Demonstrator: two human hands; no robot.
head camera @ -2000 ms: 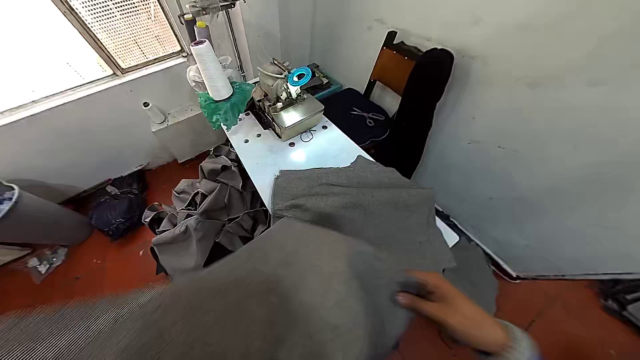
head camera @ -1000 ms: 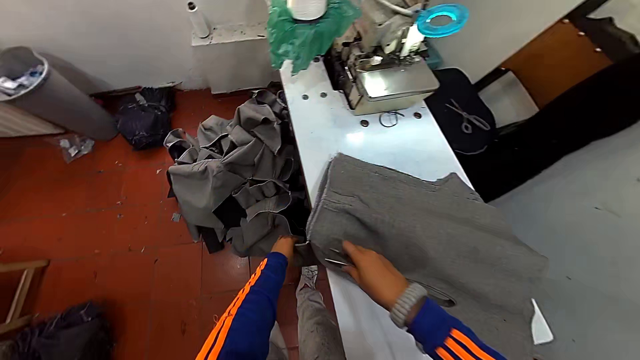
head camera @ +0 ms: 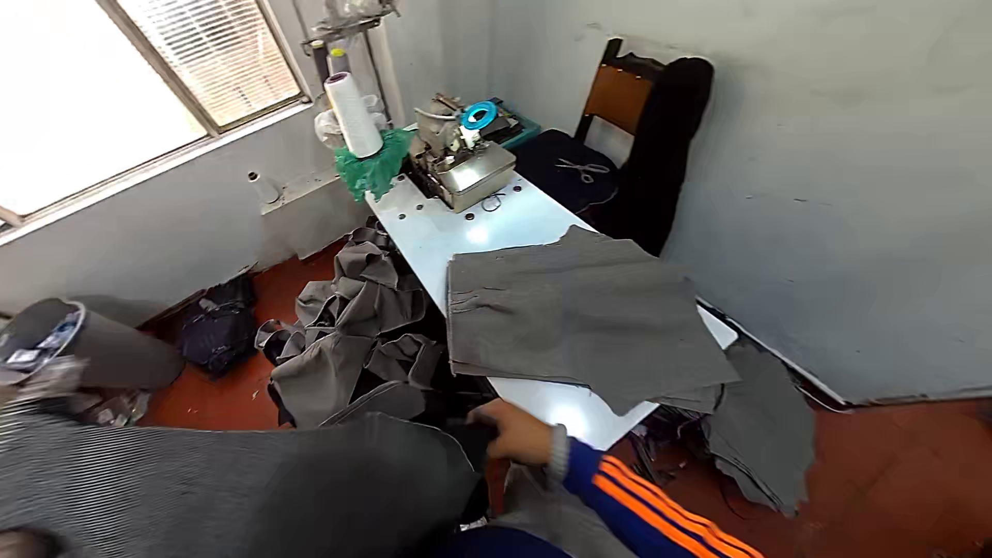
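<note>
A large grey fabric piece (head camera: 232, 480), blurred by motion, spreads across the lower left. My left hand (head camera: 27, 542) shows only as a blurred patch at its lower-left edge; its fingers cannot be made out. My right hand (head camera: 515, 434) is closed around a small dark item beside the fabric's right end, just off the table's near edge; what the item is cannot be told. Stacked grey fabric panels (head camera: 573, 310) lie flat on the white sewing table (head camera: 527, 213). Behind them stands an overlock sewing machine (head camera: 465, 167) with a blue ring on it.
Crumpled grey fabric (head camera: 333, 372) is heaped left of the table. A thread cone (head camera: 353, 116) stands over green plastic. Scissors (head camera: 585, 169) lie on the chair (head camera: 554, 155). Further left are a dark bundle (head camera: 217, 329) and a grey bin (head camera: 128, 349). More panels (head camera: 763, 426) hang at the right end.
The view has swung up and back. One second ago my right hand was on the stacked panels; now it is off the table's near edge. A large fabric piece has come up at the lower left.
</note>
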